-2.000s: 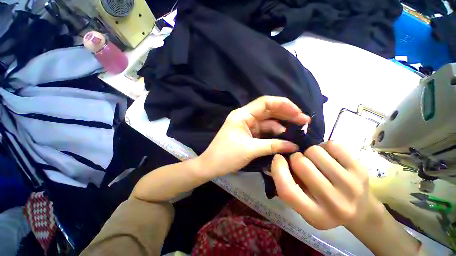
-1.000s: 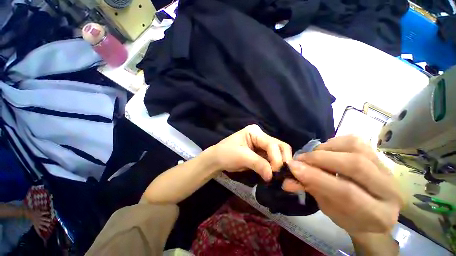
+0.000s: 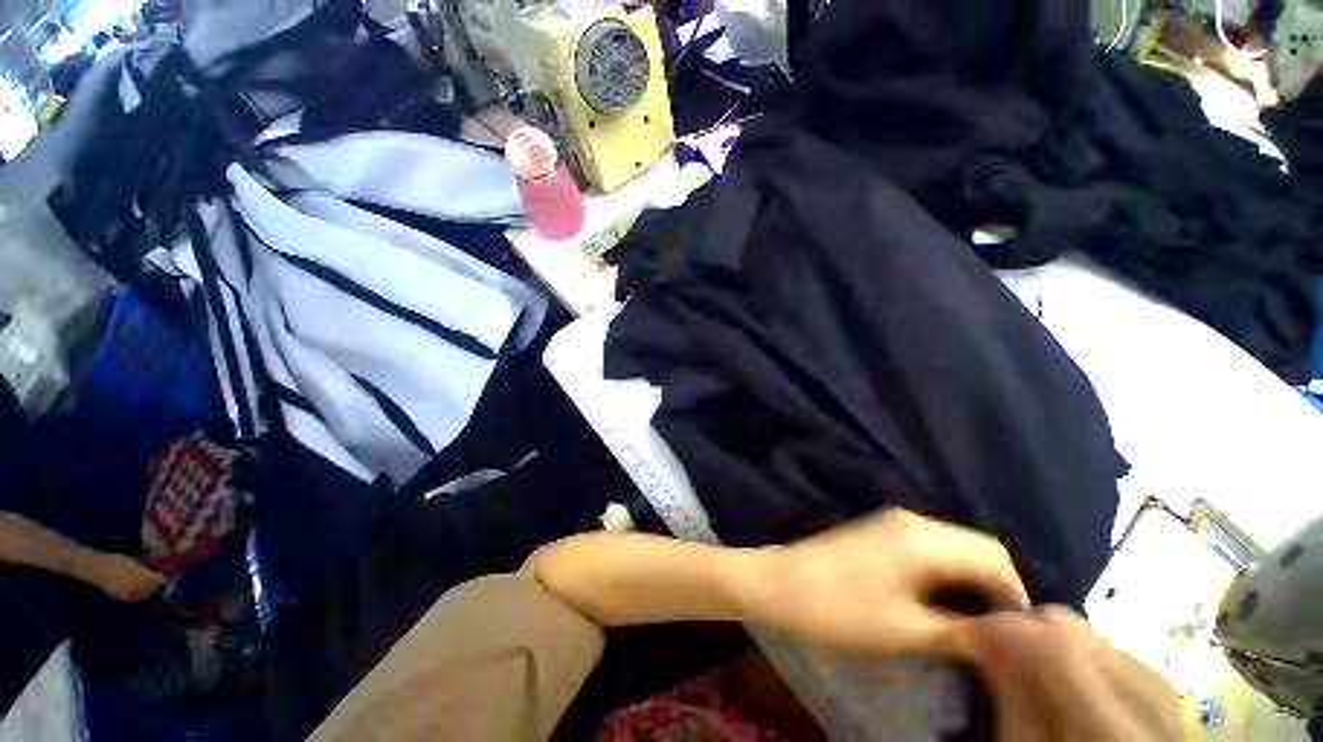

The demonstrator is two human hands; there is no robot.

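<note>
A large black garment piece [image 3: 900, 348] lies heaped on the white table in front of me. My left hand [image 3: 900, 580] is at its near edge, blurred, with fingers bent toward my right hand. My right hand [image 3: 1081, 674] is at the bottom edge of the view, blurred and partly cut off, touching my left hand. Dark cloth shows between and under the hands, but the fingertips and the exact grip are hidden by blur.
The sewing machine head [image 3: 1284, 616] is at the right edge. A pink thread cone [image 3: 547, 189] stands by a cream machine part [image 3: 617, 87]. Grey-white panels [image 3: 377, 312] with black stripes drape at left. Another person's hand [image 3: 119, 574] shows at far left. More black cloth [image 3: 1161, 189] lies behind.
The view has swung left, so the scene sits further right and lower. My hands are now lower in the picture, close together, and the right hand is more cut off.
</note>
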